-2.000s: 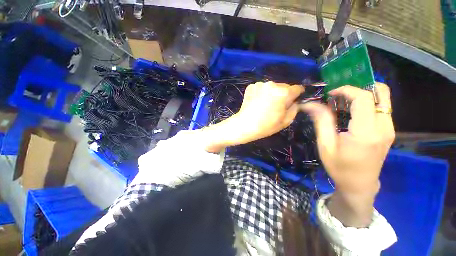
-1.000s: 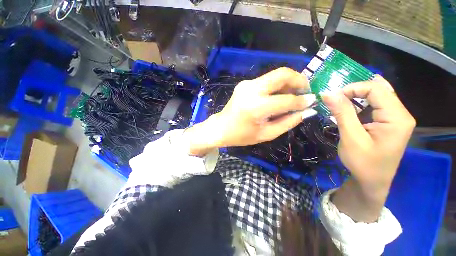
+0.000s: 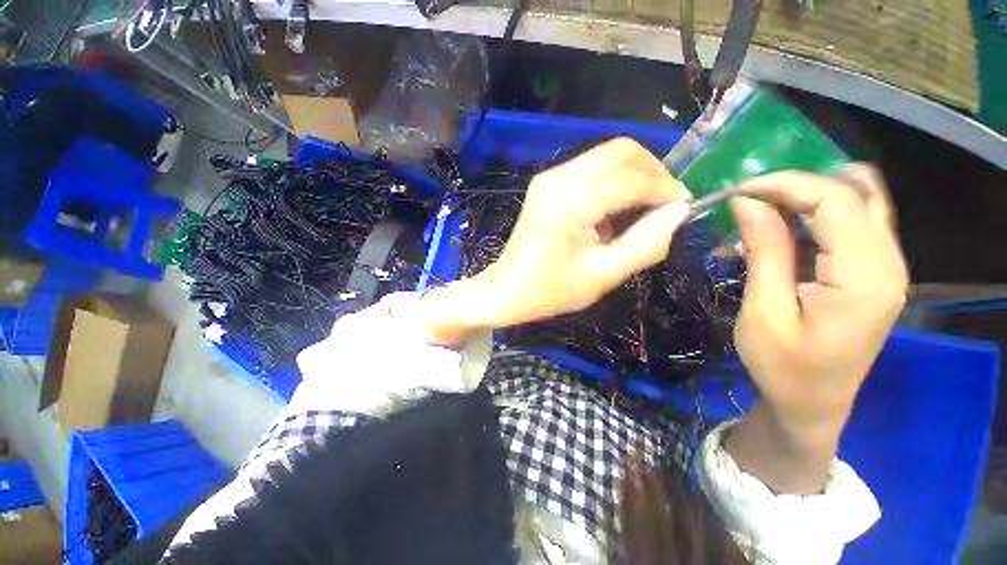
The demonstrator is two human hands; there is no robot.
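The green PCB panel [image 3: 767,144] is blurred and tilted, just below the soldering iron [image 3: 731,53] at the bench edge. My right hand [image 3: 823,270] holds the panel from its right side, partly hiding it; its thumb and index finger are raised in front of it. My left hand [image 3: 591,232] pinches a thin cable end [image 3: 712,203] between thumb and index finger, in front of the panel's lower left. The panel's upper left edge is close to the iron's tip; I cannot tell whether they touch.
A blue bin of black cables [image 3: 519,124] lies below my hands. Another pile of black cables [image 3: 287,243] fills a bin to the left. The bench edge [image 3: 618,42] crosses the top. A blue stool [image 3: 99,215], a cardboard box [image 3: 105,359] and blue crates stand around.
The panel has changed angle and moved slightly right, showing a plainer, blurred green face. My left fingertips have drawn off its surface and a cable end now shows in them.
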